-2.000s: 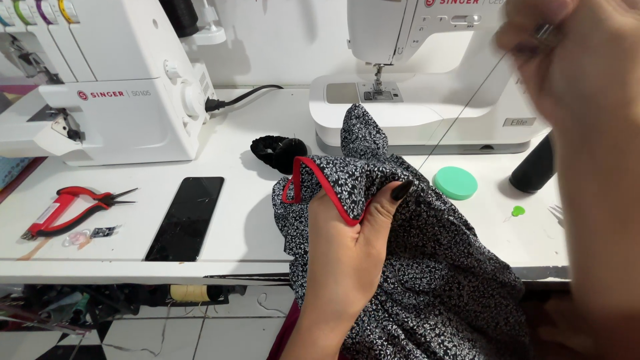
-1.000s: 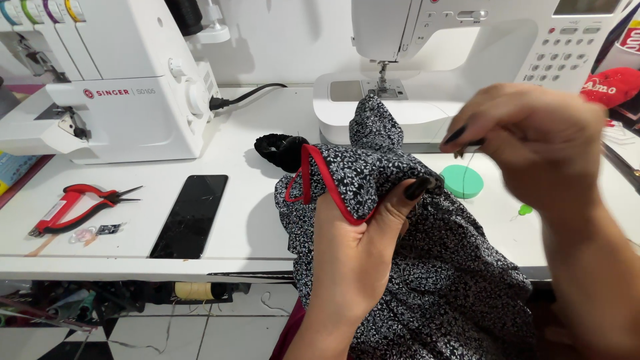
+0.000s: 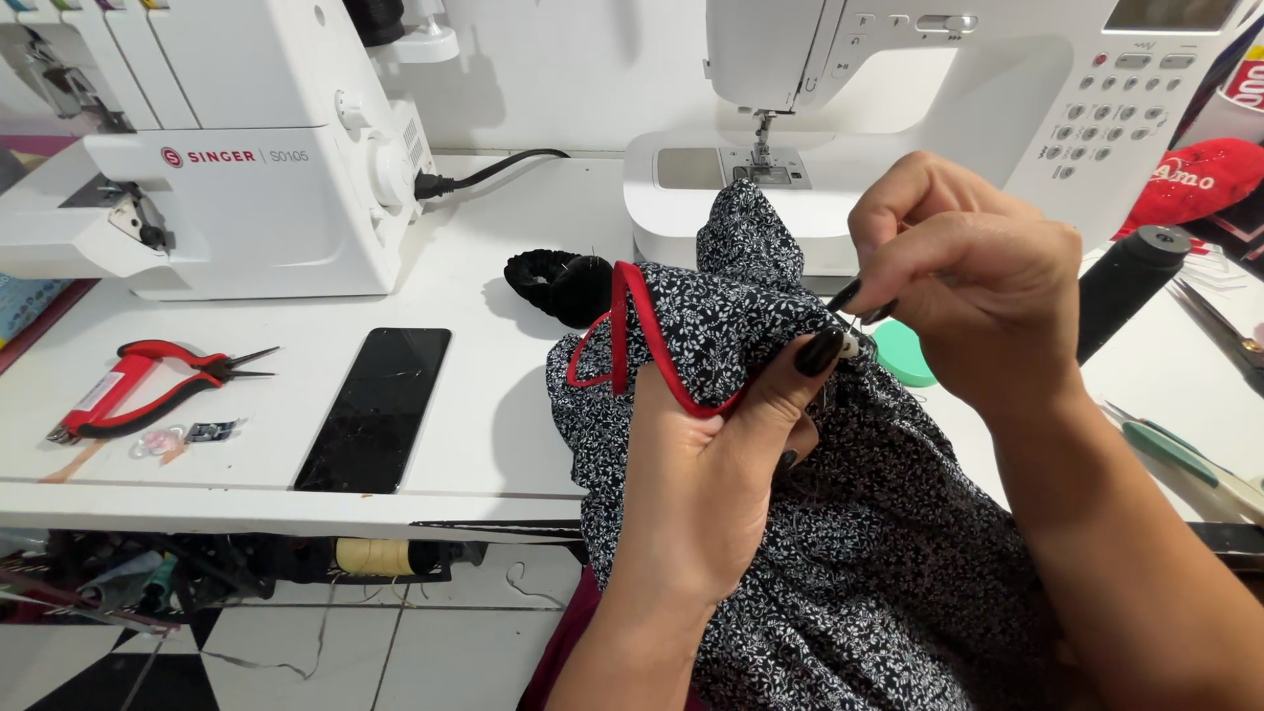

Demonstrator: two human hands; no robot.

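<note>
In the head view, my left hand (image 3: 716, 464) pinches a black fabric with a white leafy print (image 3: 839, 553), its edge bound in red bias tape (image 3: 647, 331). A small pale button (image 3: 849, 345) shows at the left thumb's tip, against the cloth. My right hand (image 3: 963, 267) is just right of and above it, fingertips pinched on a thin sewing needle (image 3: 852, 321) close to the button. The fabric hangs over the table's front edge. Behind it lies a black velvet pincushion (image 3: 561, 284) with pins in it.
A white sewing machine (image 3: 681, 212) stands behind the fabric, an overlocker (image 3: 247, 212) at left. Red-handled pliers (image 3: 148, 390) and a black phone (image 3: 375, 410) lie left. A green disc (image 3: 903, 354), a black cylinder (image 3: 1131, 281) and scissors (image 3: 1220, 326) are at right.
My right hand, raised at the upper right two seconds ago with a thread running down to the cloth, has come down and left to my left thumb. My left hand keeps its hold on the fabric.
</note>
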